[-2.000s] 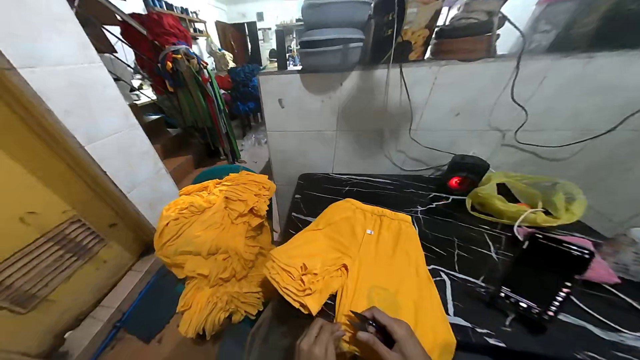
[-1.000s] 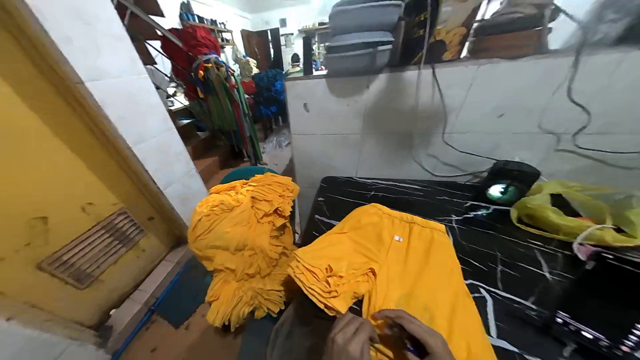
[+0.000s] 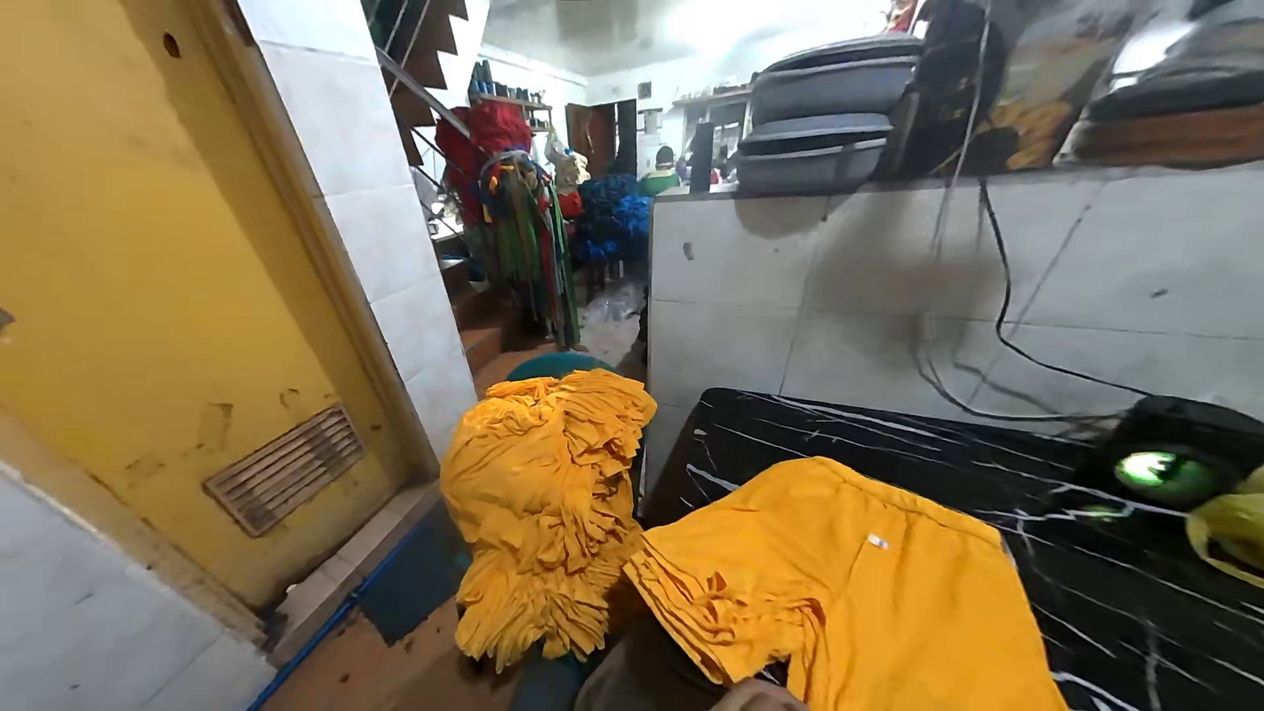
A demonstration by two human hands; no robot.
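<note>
Yellow shorts [image 3: 918, 592], with a small white tag near the waistband, lie in a layered stack on a black marble-patterned table [image 3: 780, 420]. At the bottom edge of the view, part of one hand, seemingly my left hand [image 3: 758, 696], shows at the lower hem of the shorts; its fingers are mostly cut off. My right hand is out of view. To the left of the table, a large heap of yellow garments [image 3: 543, 494] rests on a teal stool or seat [image 3: 561, 363].
A round black device with a lit green face [image 3: 1165, 469] and a yellow plastic bag [image 3: 1229, 528] are at the table's right. Cables hang along the tiled wall [image 3: 731, 346]. A yellow door [image 3: 188, 296] stands at left, with hanging straps [image 3: 528, 237] beyond.
The view has swung left and up. My right hand, seen at the shorts' hem before, is out of frame. The device's light has gone from red to green.
</note>
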